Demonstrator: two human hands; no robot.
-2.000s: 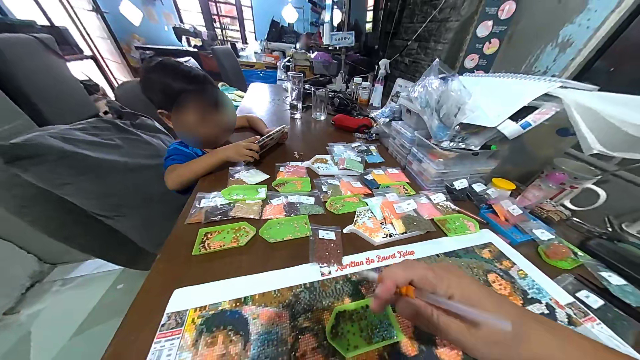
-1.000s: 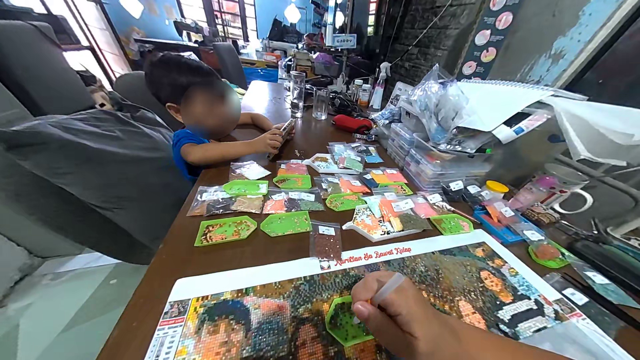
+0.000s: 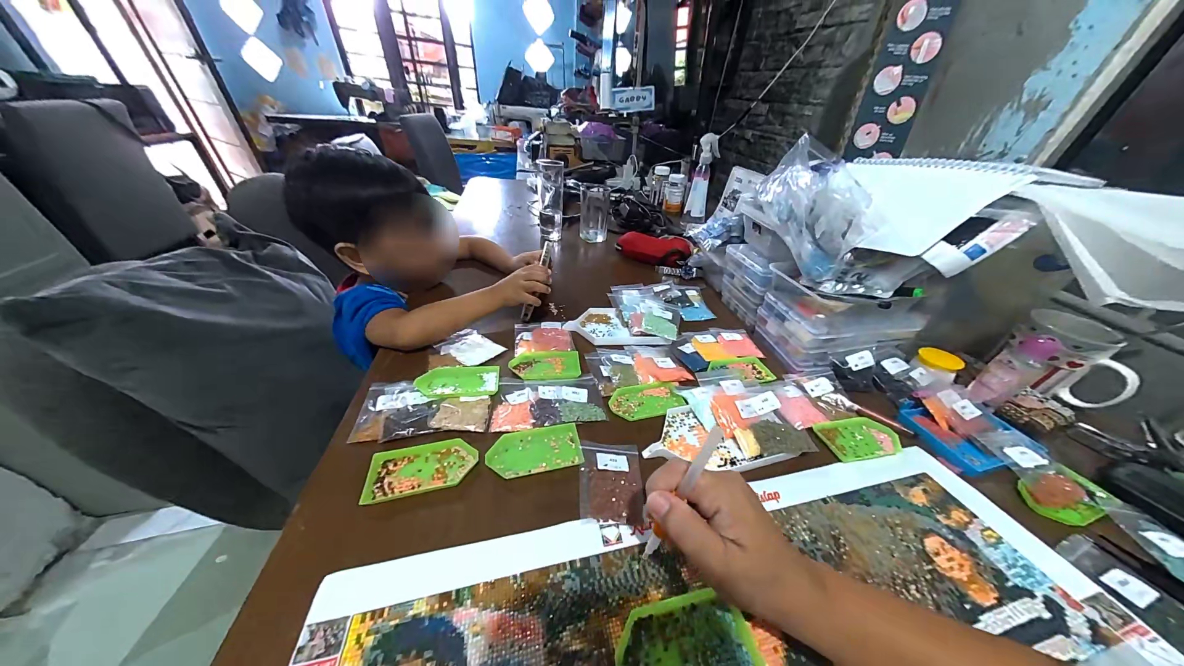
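My right hand (image 3: pixel 717 527) grips a diamond-painting applicator pen (image 3: pixel 696 467) with a clear shaft and an orange part near its tip. The tip points down at the upper part of a diamond-painting canvas (image 3: pixel 481 601), partly covered with small coloured drills. Just below the hand, a green plastic tray (image 3: pixel 689 634) holding dark drills lies on the canvas, cut off by the lower frame edge. A zip bag of dark red drills (image 3: pixel 610 483) lies at the canvas's top edge, left of the hand. My left hand is not in view.
Green trays (image 3: pixel 419 470) and bags of coloured drills (image 3: pixel 461 413) spread over the brown table. At right stand clear plastic boxes (image 3: pixel 814 314), a blue tray (image 3: pixel 953 444) and a mug (image 3: pixel 1054 361). Two glasses (image 3: pixel 594 213) stand farther back. Another person (image 3: pixel 388 250) at left holds a phone-like device.
A second ago my right hand was over the green tray on the canvas; now it is above it, with the pen tip at the canvas's upper part.
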